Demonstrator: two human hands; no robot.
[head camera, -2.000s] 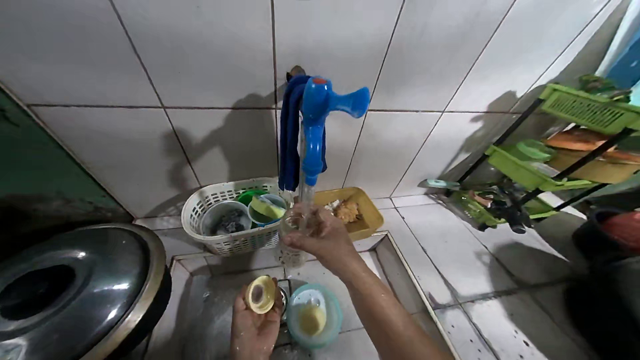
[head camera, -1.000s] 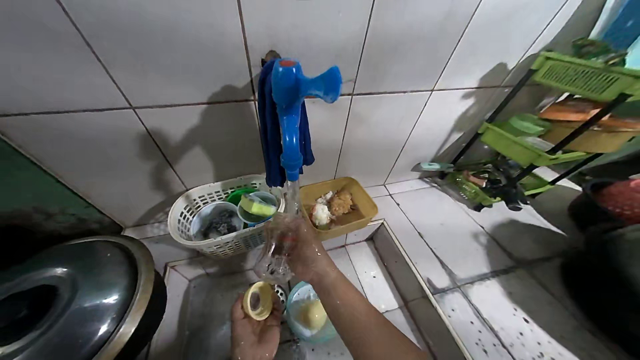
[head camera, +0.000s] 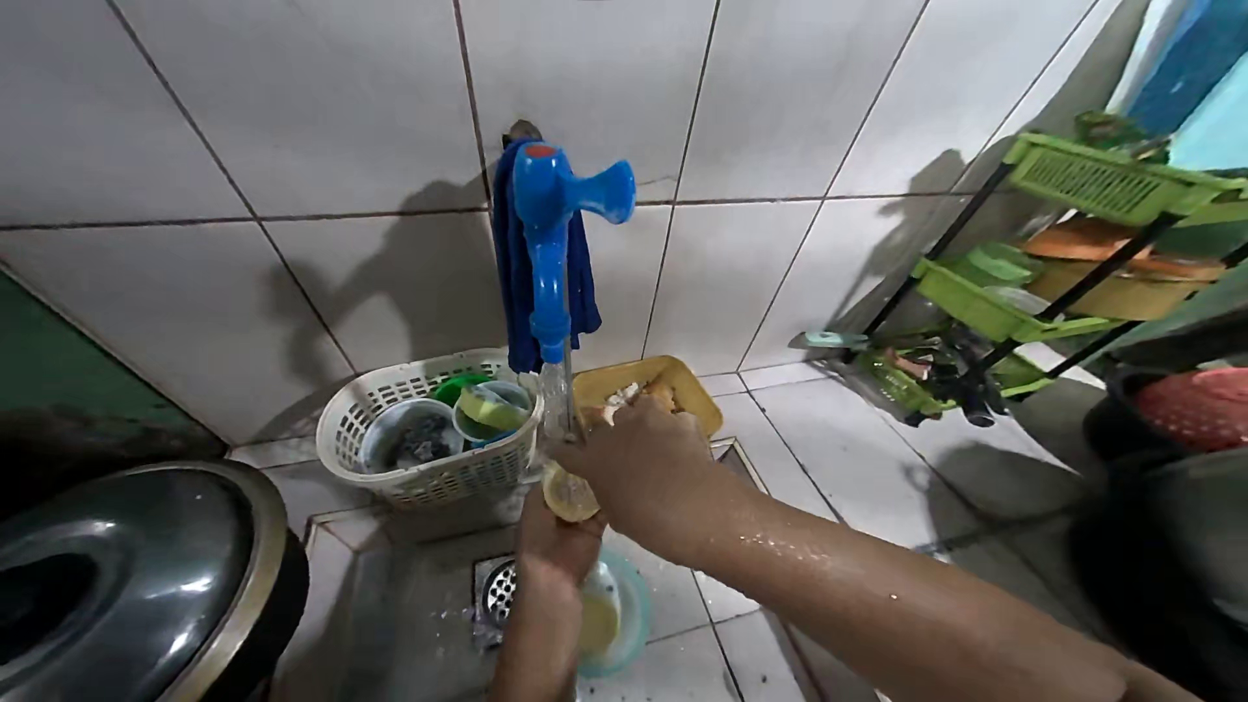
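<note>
Water runs from a blue plastic faucet (head camera: 549, 253) fixed to the tiled wall. Just below its spout, my left hand (head camera: 558, 536) holds a small yellowish cup (head camera: 570, 492), tilted near the stream. My right hand (head camera: 648, 468) reaches across from the right, its fingers at the water beside the cup; whether it grips anything is hidden. Under my hands, a light teal plastic bowl (head camera: 639, 614) with something yellowish in it rests on the basin floor. Behind my right hand lies a yellow tray (head camera: 697, 395) holding a pale scrap and a brown one.
A white plastic basket (head camera: 336, 429) with bowls and a green-yellow sponge (head camera: 490, 408) stands by the wall. At left is a large dark lid (head camera: 127, 556). A metal floor drain (head camera: 499, 590) is beside my left wrist. A green tiered rack (head camera: 1092, 180) stands at right; a blue cloth (head camera: 585, 283) hangs behind the faucet.
My left hand has raised the yellowish cup toward the faucet. My right hand has moved from the stream to beside the cup; the clear thing seen in it earlier is no longer visible.
</note>
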